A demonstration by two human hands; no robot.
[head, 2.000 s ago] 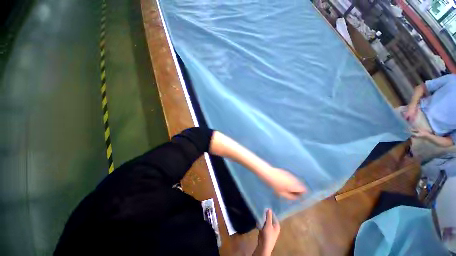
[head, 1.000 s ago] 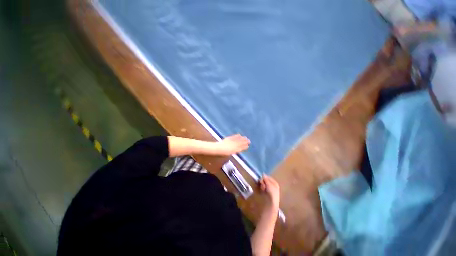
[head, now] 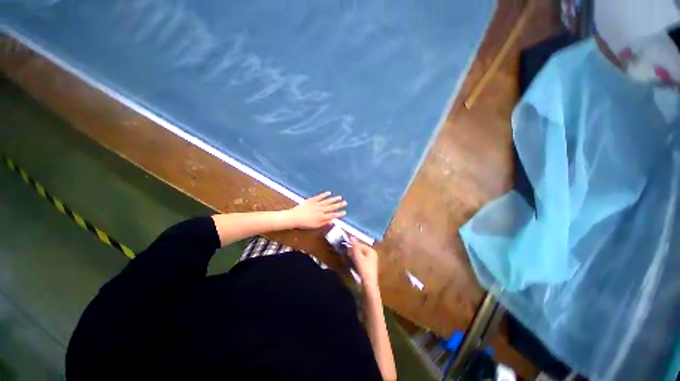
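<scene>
The sheer blue fabric lay (head: 313, 82) lies flat on the brown table, with lighter wrinkles running across it. A thin white edge strip (head: 186, 139) runs along its near side to the corner. My left hand (head: 319, 210) lies flat with fingers spread on the strip and fabric edge near the corner. My right hand (head: 363, 257) is just beside the corner, its fingers closed on the small pale flat weight or holder (head: 338, 237); its fingertips are small and partly blurred.
Loose turquoise fabric (head: 567, 186) is bunched at the right. A wooden stick (head: 496, 58) lies on the bare table (head: 447, 178) beside the cut end. A paper scrap (head: 414, 280) lies right of my right hand. A metal rail with blue parts (head: 473, 335) is at the lower right.
The fabric corner has gone from lifted to flat at the white strip. My right hand has left the corner for the small pale piece. The view has turned towards the loose fabric.
</scene>
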